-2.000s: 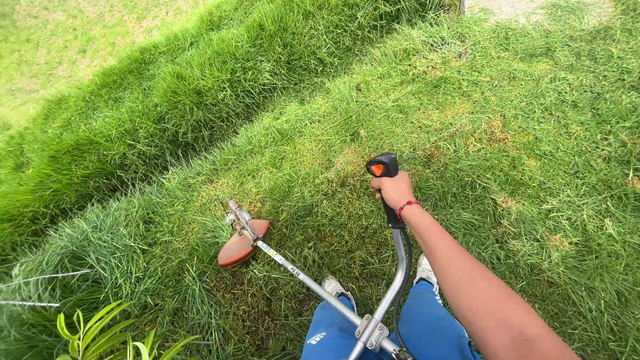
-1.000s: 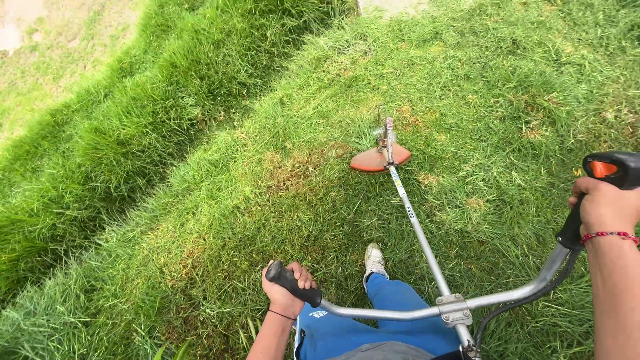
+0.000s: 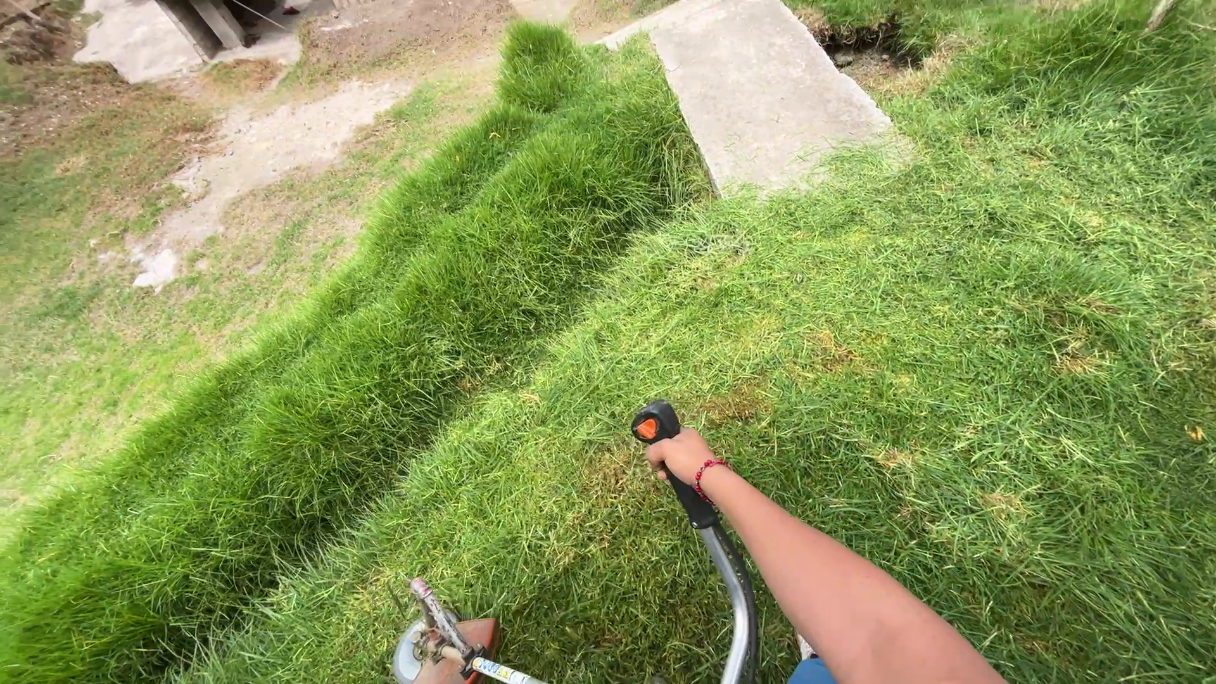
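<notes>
My right hand [image 3: 682, 456], with a red beaded bracelet at the wrist, is closed around the black control grip [image 3: 676, 475] of a brush cutter. An orange switch shows on top of the grip. A bent metal handlebar [image 3: 736, 598] runs down from it and leaves the view at the bottom. The brush cutter's head [image 3: 432, 646], with its orange guard [image 3: 478, 635], is low over the short grass at the bottom left of centre. Part of its shaft [image 3: 503, 673] shows beside the guard. My left hand is out of view.
A band of tall grass [image 3: 380, 380] runs diagonally on the left, with short cut grass [image 3: 855, 361] to its right. A concrete slab [image 3: 769, 95] lies at the top, beside a dark hollow [image 3: 869, 43]. Bare dirt and a paved patch [image 3: 142, 38] lie at the upper left.
The cutter head has swung left, toward the tall grass, and my right hand has moved left with the grip. My left hand, on the other grip a second ago, has left the view. The view has shifted.
</notes>
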